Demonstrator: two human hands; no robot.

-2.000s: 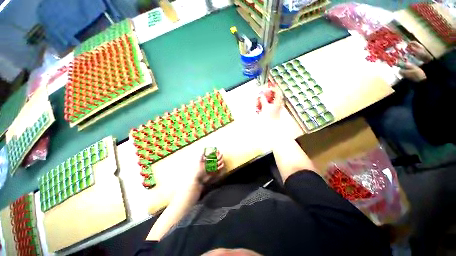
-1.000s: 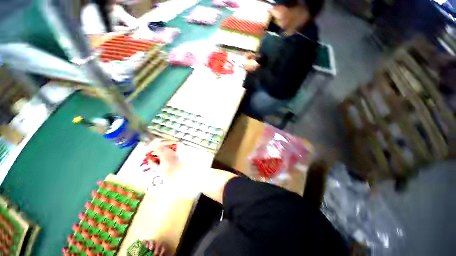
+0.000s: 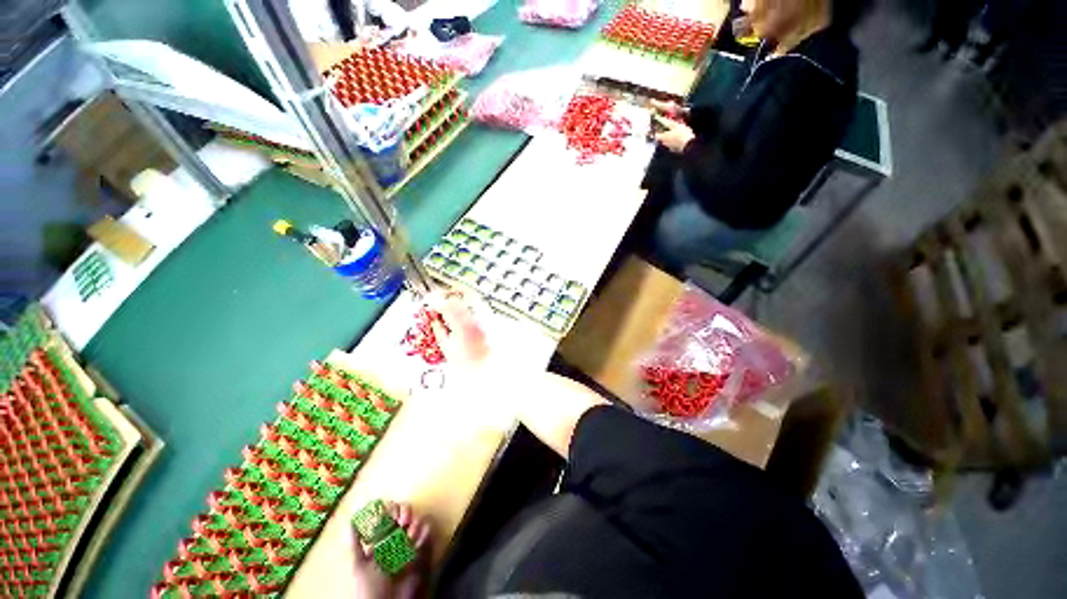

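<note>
My left hand point(image 3: 392, 556) is at the bottom of the view, over the cardboard, and holds green units point(image 3: 384, 538). My right hand point(image 3: 466, 331) is at the loose red ring parts point(image 3: 426, 336) by the metal post; the hand is blurred and its fingertips are partly hidden among the parts. A single red ring point(image 3: 433, 378) lies just below the pile. Fitted units point(image 3: 281, 480) stand in dense red-green rows to the left of my left hand. Bare green units point(image 3: 506, 272) with pale centres lie in a grid beyond my right hand.
A blue pen pot point(image 3: 369, 267) stands beside the metal post point(image 3: 351, 164). An open carton point(image 3: 620, 314) with a bag of red parts point(image 3: 702, 380) is right of the bench. Another person point(image 3: 766, 140) sits farther along, by a red heap point(image 3: 594, 126). Stacked layers point(image 3: 47, 456) lie far left.
The view has turned to the right, bringing the seated person and floor into sight. My left hand still holds green units. My right hand remains at the red pile.
</note>
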